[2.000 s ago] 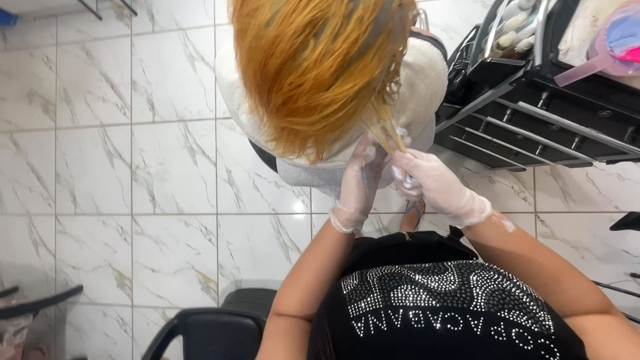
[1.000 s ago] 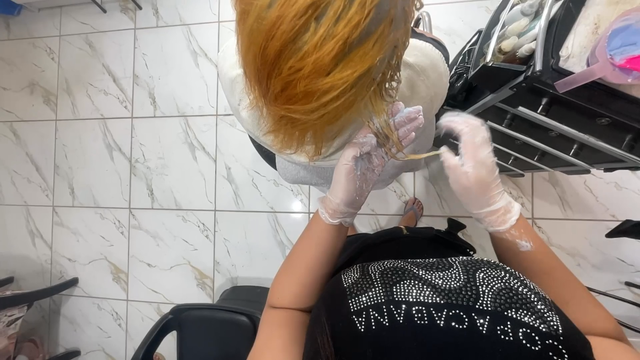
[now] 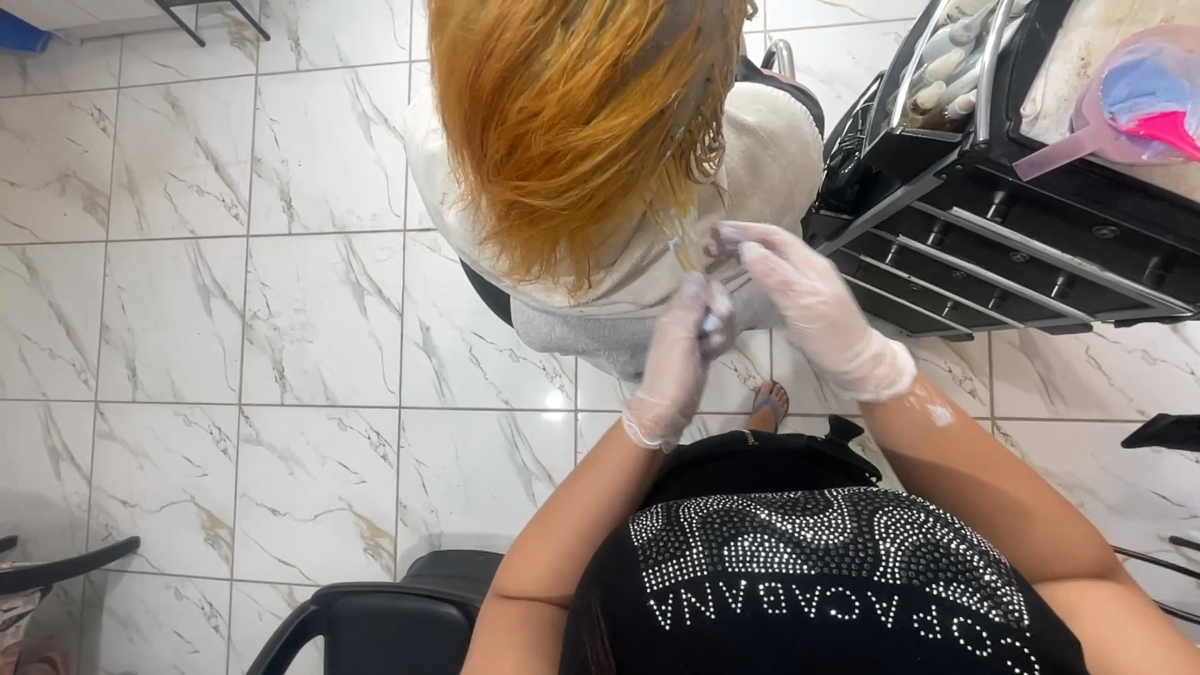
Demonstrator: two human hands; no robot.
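Observation:
A seated person's orange hair point(image 3: 572, 131) hangs over a light towel point(image 3: 769, 150) on the shoulders. Wet, coated strands hang at the right side of the head. My left hand point(image 3: 689, 347), in a clear glove, is closed around the end of a coated hair strand point(image 3: 684, 239). My right hand point(image 3: 797, 295), gloved too, is just right of that strand with bent fingers; nothing shows in its grasp. Whitish smears mark the gloves and my right forearm.
At the right stands a black salon trolley point(image 3: 1041, 253) with drawers. It carries a pink bowl point(image 3: 1092, 122) with bluish cream and a pink tool point(image 3: 1167, 129), beside several bottles point(image 3: 937, 80). A black chair point(image 3: 394, 609) is at the lower left on the tiled floor point(image 3: 319, 319).
My right hand has come back left toward the hair after being farther right with a strand end. My left hand, open with its palm up a second ago, is now closed on the strand.

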